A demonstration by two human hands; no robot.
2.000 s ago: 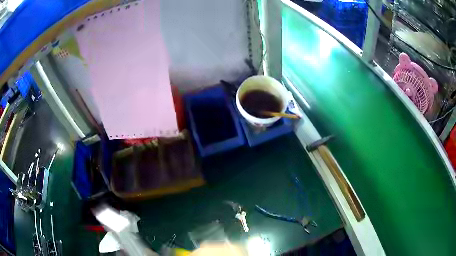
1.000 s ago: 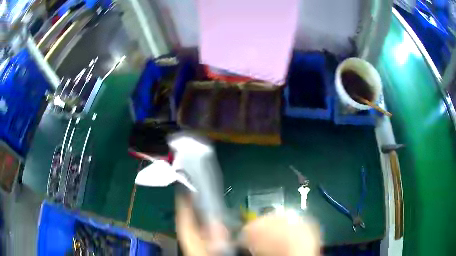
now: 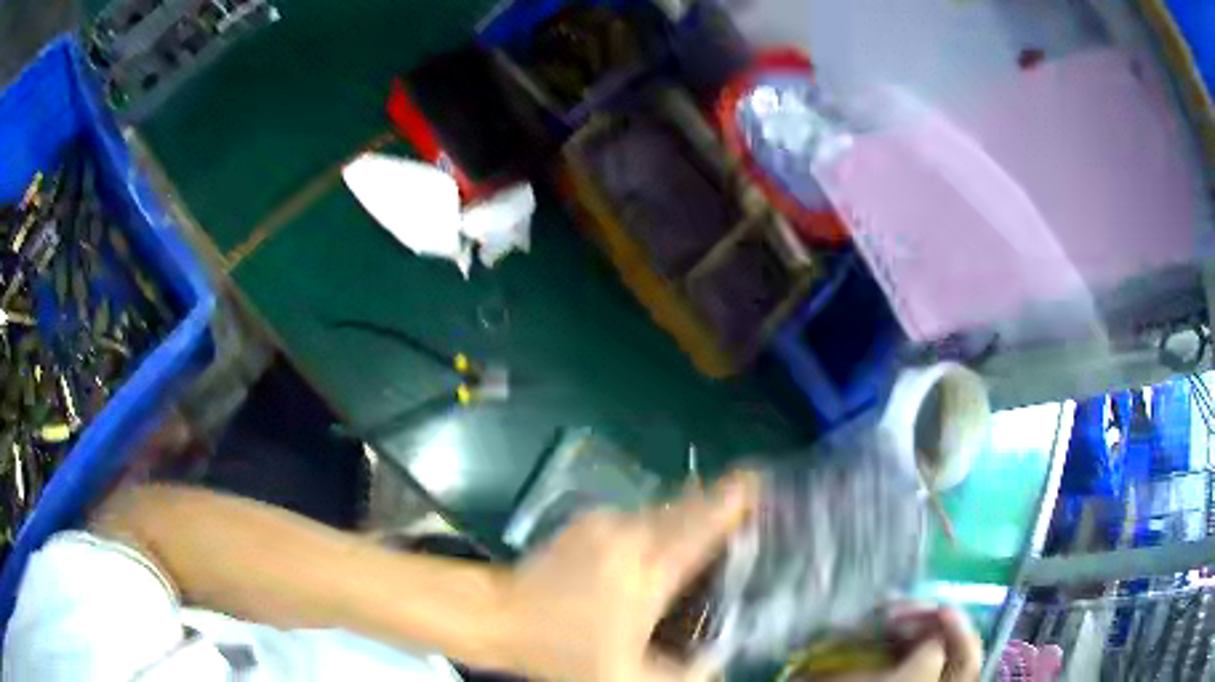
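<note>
A blurred silvery lock housing (image 3: 826, 546) is held up at the lower right. My left hand (image 3: 600, 586) is on its near side, index finger stretched along it. My right hand (image 3: 933, 649) is low at the picture's edge below the housing, partly cut off, its fingers curled around a blurred yellow-and-dark object (image 3: 839, 660). I cannot tell what that object is. A square silvery fixture block (image 3: 580, 473) sits on the bench beyond my left hand. Circlip pliers (image 3: 462, 373) with yellow bands and a thin ring (image 3: 493, 315) lie on the bench.
A blue bin (image 3: 173, 353) of brassy pieces is at the left. White crumpled paper (image 3: 420, 207) lies by a red-and-black box (image 3: 466, 113). The brown parts tray (image 3: 626, 273) and white grease pot (image 3: 913, 420) stand beyond the housing.
The view has turned and tilted; the left bin is now larger in view. The housing has moved from the middle to the lower right, with both my hands by it.
</note>
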